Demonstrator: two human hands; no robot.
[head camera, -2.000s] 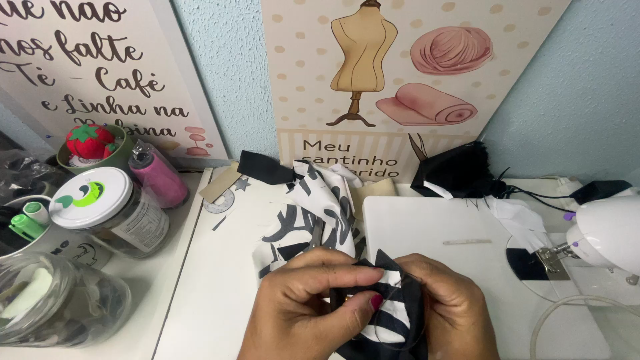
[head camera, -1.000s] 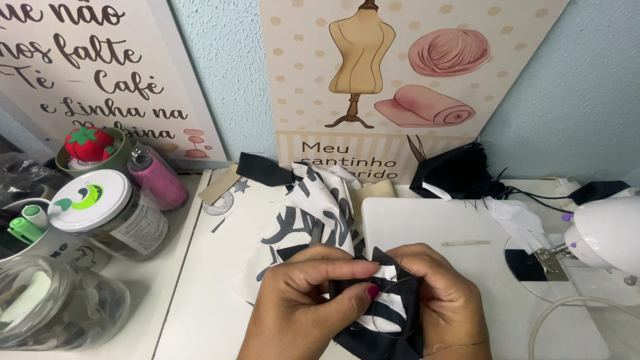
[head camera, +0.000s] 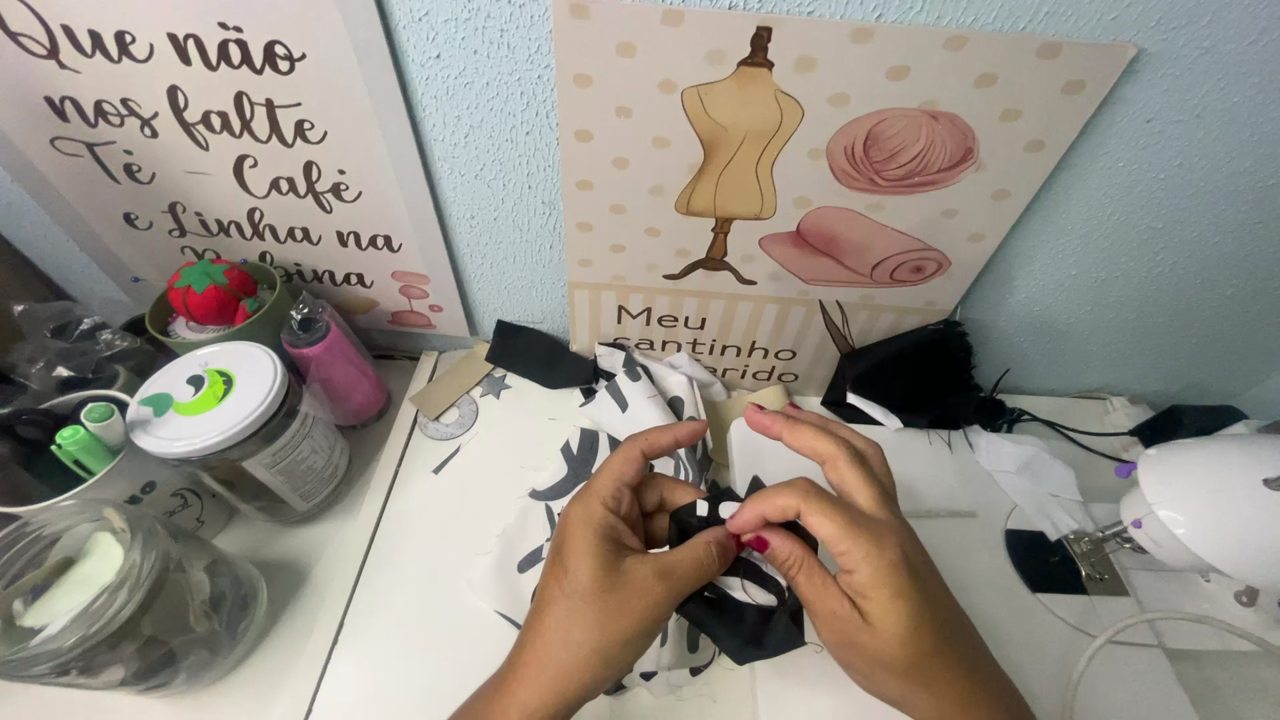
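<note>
A small black and white piece of sewn fabric is pinched between both hands at the lower middle. My left hand grips its upper left part with thumb and fingers. My right hand holds it with thumb and index fingertips, which meet the left thumb; its other fingers are raised. Whether a needle or thread lies between the fingertips cannot be told. Behind and left of the hands, white fabric with black print lies crumpled on the white table.
A white sewing machine stands at right. Black fabric and white scraps lie along the wall. At left are a lidded glass jar, an open glass jar, a cup with green markers, a tomato pincushion and a pink bottle.
My right hand has come up and over the front of the fabric piece, its fingertips now beside my left thumb. Earlier it held the piece's right side.
</note>
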